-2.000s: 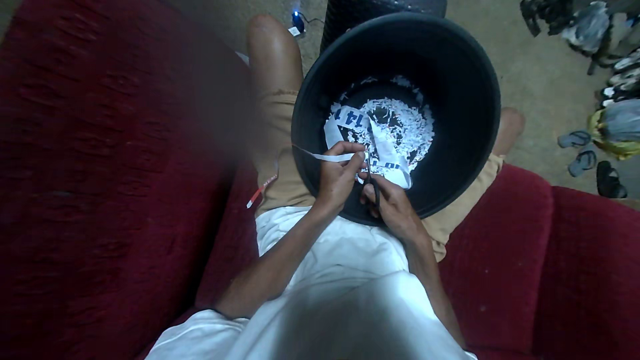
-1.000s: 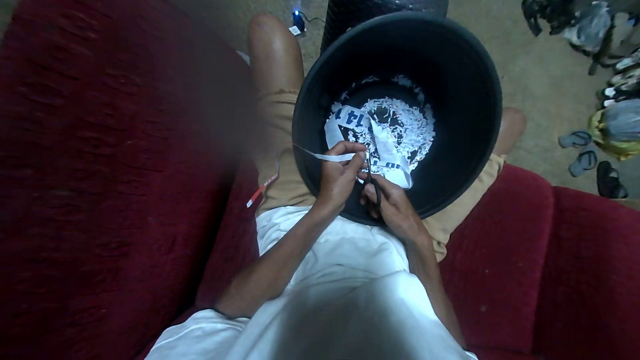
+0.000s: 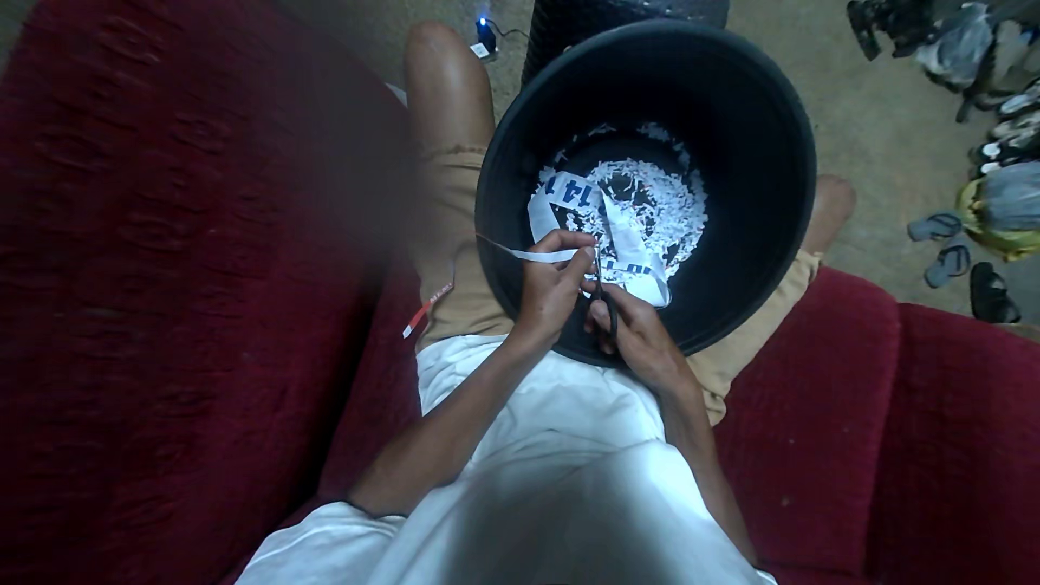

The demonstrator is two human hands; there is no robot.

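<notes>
My left hand (image 3: 552, 284) grips a narrow white strip (image 3: 540, 256) between thumb and fingers, over the near rim of a large black tub (image 3: 756, 162). The strip's thin tail trails left across the tub's rim. Just right of it, my right hand (image 3: 638, 329) holds dark-handled scissors (image 3: 605, 313), their blades pointing up at the strip's end by my left fingertips. Whether the blades are apart is too small to tell. Small white clippings (image 3: 658, 199) cover much of the tub's bottom. A wider white band with blue print (image 3: 569, 192) lies folded over them.
The tub stands between my knees, with a red sofa (image 3: 812, 422) beneath me. A red-and-white tag (image 3: 426, 313) lies by my left thigh. Beyond the tub is a dark container (image 3: 626, 12). A small lit device (image 3: 485, 36), flip-flops (image 3: 934, 227) and bags (image 3: 1016, 195) are on the floor.
</notes>
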